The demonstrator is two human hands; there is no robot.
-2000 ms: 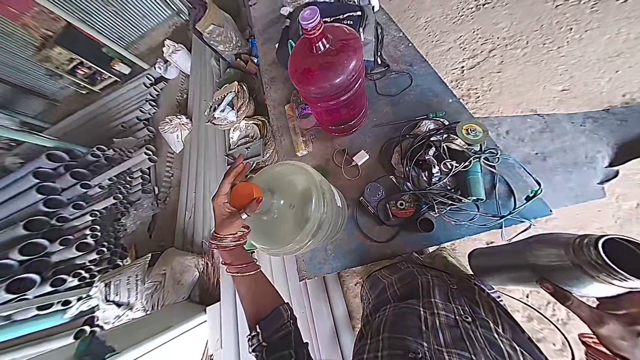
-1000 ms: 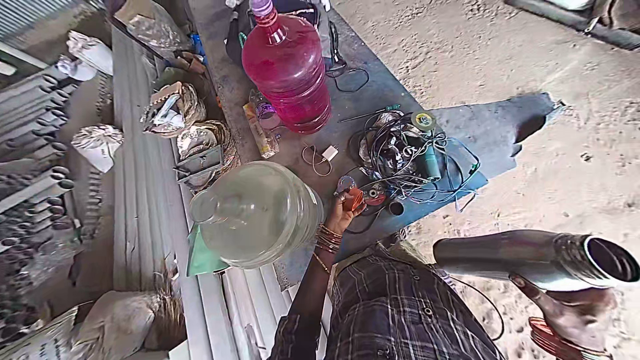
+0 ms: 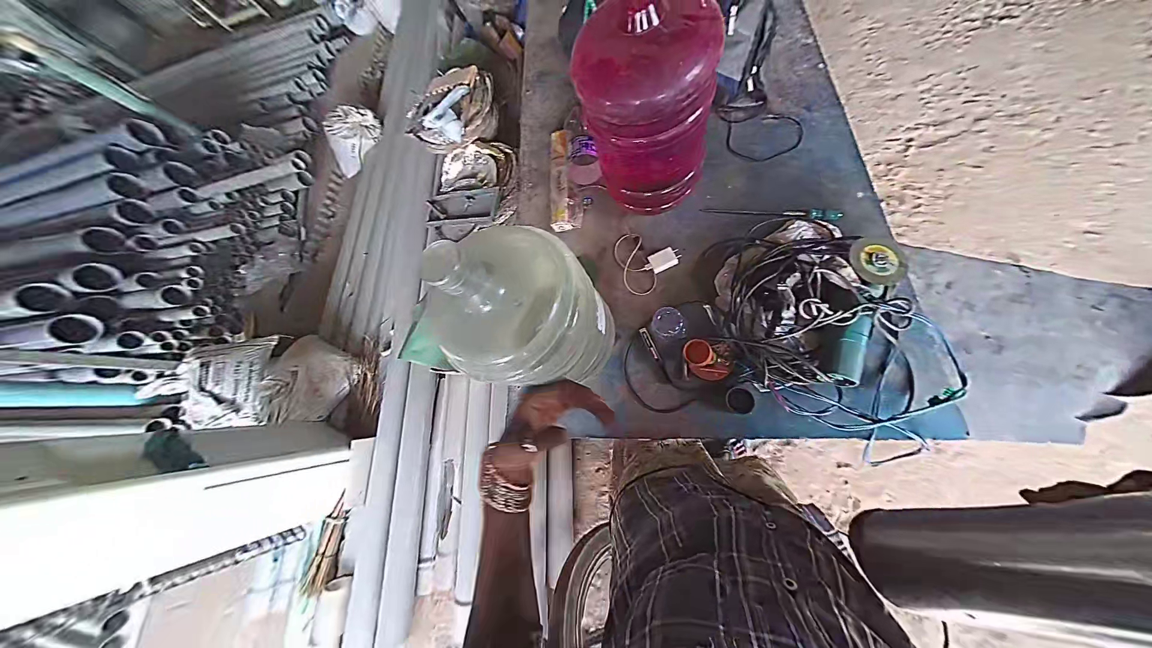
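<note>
My left hand [image 3: 558,414], bangles at its wrist, is beside the lower side of a large clear water jug [image 3: 517,306], fingers curved apart and holding nothing; whether it touches the jug is unclear. The jug stands at the table's left edge, its neck [image 3: 441,263] uncapped and towards the left. An orange cap [image 3: 706,358] lies on the table right of the jug. At the lower right, a metal bottle [image 3: 999,562] is held in the air, cut off by the frame. Only dark fingers of my right hand [image 3: 1084,488] seem to show along its upper edge; the rest is hidden.
A pink water jug [image 3: 648,108] stands on the metal-topped table [image 3: 810,162]. Tangled cables [image 3: 783,306], a tape roll [image 3: 877,261] and a white charger [image 3: 661,260] lie nearby. Grey pipes [image 3: 99,238] are stacked at left. A wheel [image 3: 585,585] is below the table.
My left hand has let go of the orange cap, which now lies on the table, and has moved back left to the clear jug. Two seconds ago it was at the jug's capped neck.
</note>
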